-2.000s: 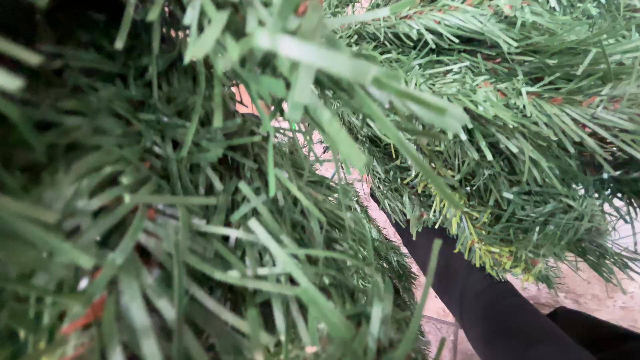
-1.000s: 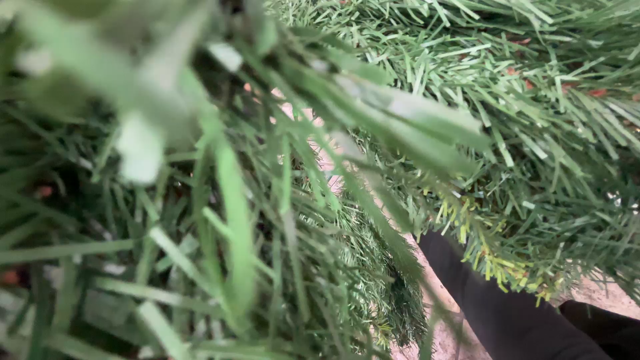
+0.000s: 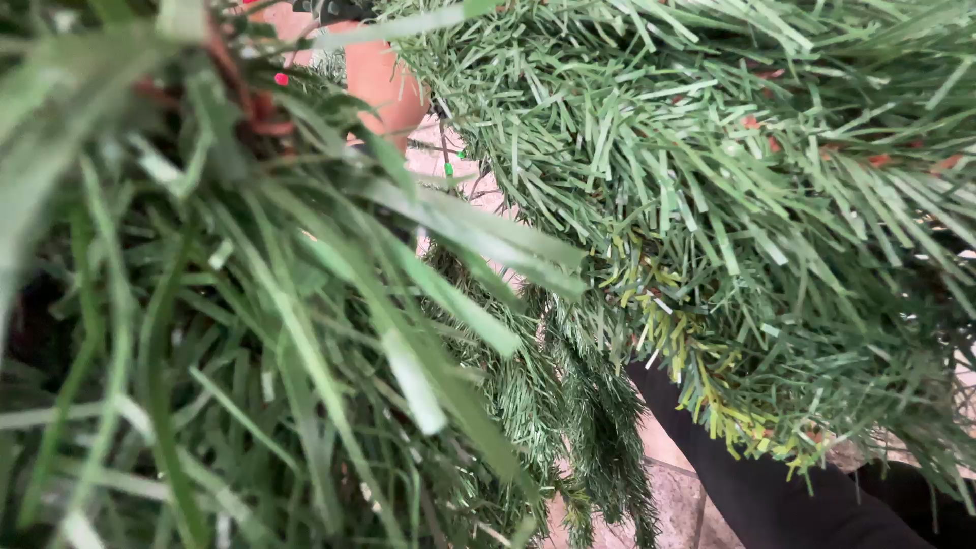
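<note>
Green artificial Christmas tree branches [image 3: 686, 152] fill most of the head view. Blurred needles [image 3: 305, 328] hang very close to the camera on the left. Through a gap at the upper middle shows a bare part of an arm or hand [image 3: 389, 88], with something dark at its top edge; whose it is and which side I cannot tell. A red light bulb [image 3: 281, 78] lies left of this skin, and a green light bulb [image 3: 448, 169] on a dark wire is below and right of it. Neither of my hands can be made out; the foliage hides what they touch.
A tiled floor [image 3: 671, 496] shows below the branches. A dark-clothed limb [image 3: 747, 473], seemingly a trouser leg, crosses the lower right under the yellow-green branch tip [image 3: 709, 389]. More drooping branches [image 3: 595, 396] hang at the lower middle.
Bare skin and the red and green bulbs now show in the upper gap. The near needles on the left have shifted, and the view has moved somewhat.
</note>
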